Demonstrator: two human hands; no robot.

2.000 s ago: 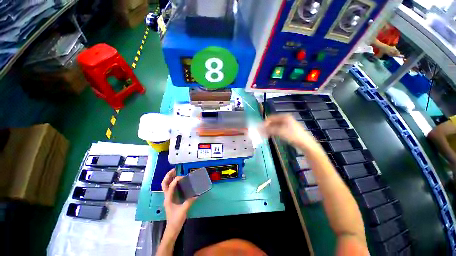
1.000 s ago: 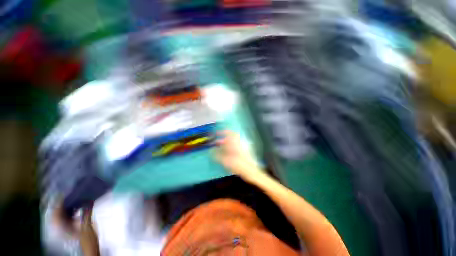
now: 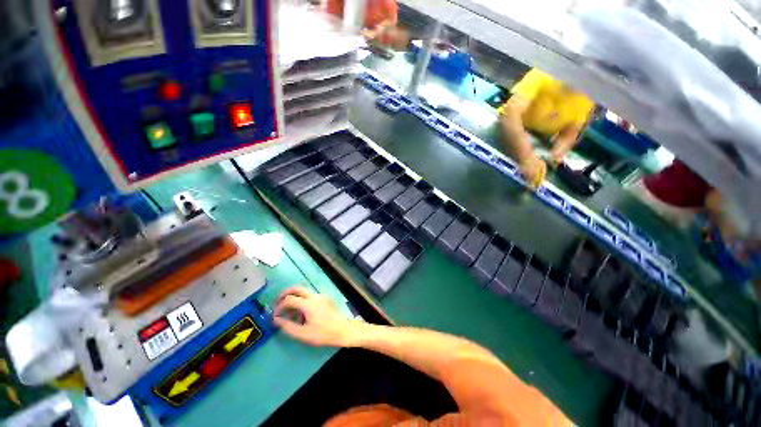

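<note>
My right hand (image 3: 313, 317) is at the right end of the blue button panel (image 3: 209, 363), its fingers curled. Whether it holds anything is not clear. My left hand is out of the picture. The silver press base plate (image 3: 229, 288) carries an orange-brown fixture (image 3: 179, 279), with a blurred dark grey housing (image 3: 163, 250) seemingly lying along it. The blue press head with its green "8" disc (image 3: 29, 190) is cut off at the left edge.
Dark housings (image 3: 455, 233) lie in rows on the green bench right of the press. A control cabinet (image 3: 188, 87) stands upper left. A crumpled white piece (image 3: 263, 248) lies beside the plate. Blue conveyor carriers (image 3: 501, 171) run behind; a person in yellow (image 3: 546, 108) works there.
The view has swung right. My left hand, earlier holding a dark housing, has left the picture. My right hand has come from beside the fixture down to the panel's right end.
</note>
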